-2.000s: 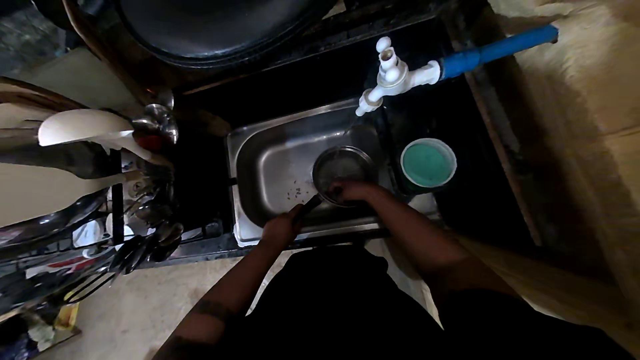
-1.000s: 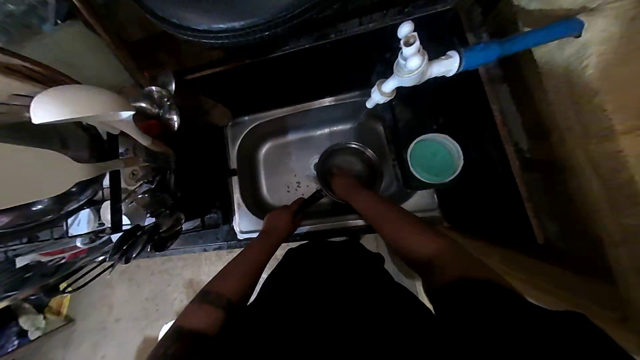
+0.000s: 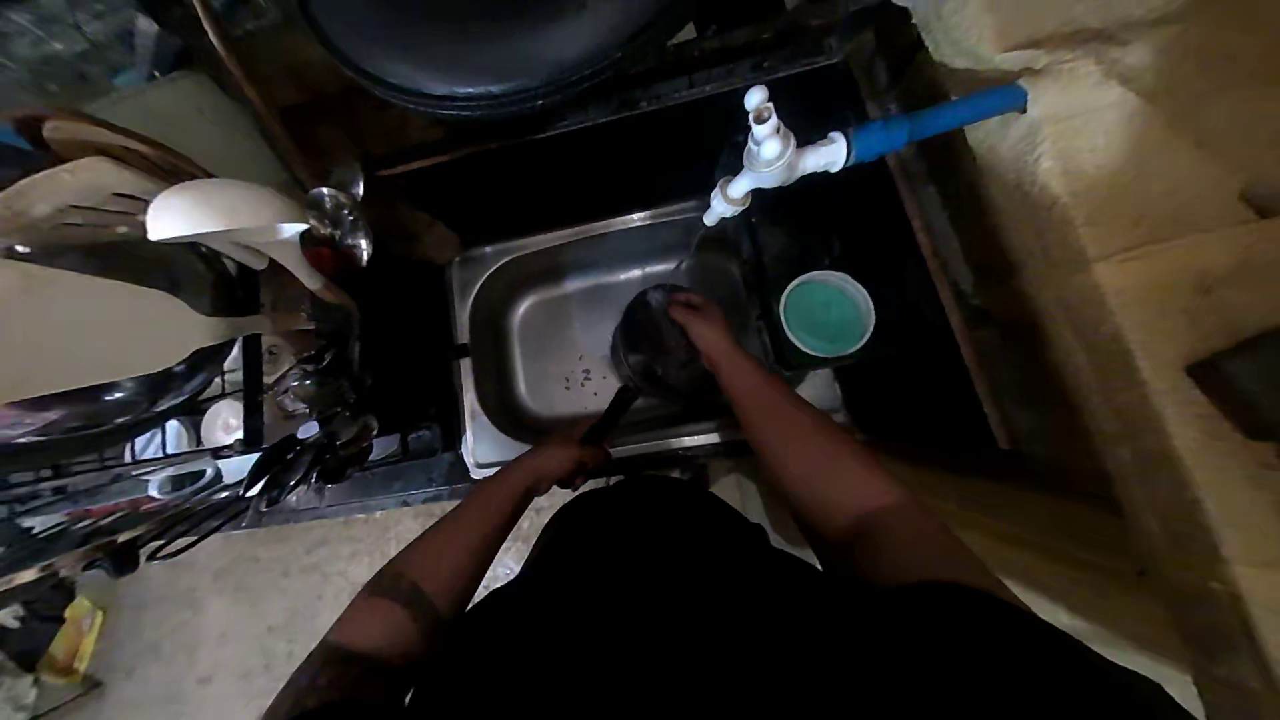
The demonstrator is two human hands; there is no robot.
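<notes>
A dark round pan with a black handle is over the right part of a stainless steel sink. My left hand is closed around the pan's handle at the sink's front edge. My right hand lies at the pan's upper right, its fingers bent over the rim area; whether they hold anything is not clear. Small dark bits lie on the sink's bottom, left of the pan. Above the sink's right corner is a white plastic tap on a blue pipe.
Right of the sink stands a round tub with green contents. At left a rack holds a white ladle, spatulas and many other utensils. A large black pan is behind the sink. A rough wall rises at right.
The pan now looks tilted, with its inside no longer showing as before. My right hand has moved from inside the pan to its upper right side. My left hand keeps the handle.
</notes>
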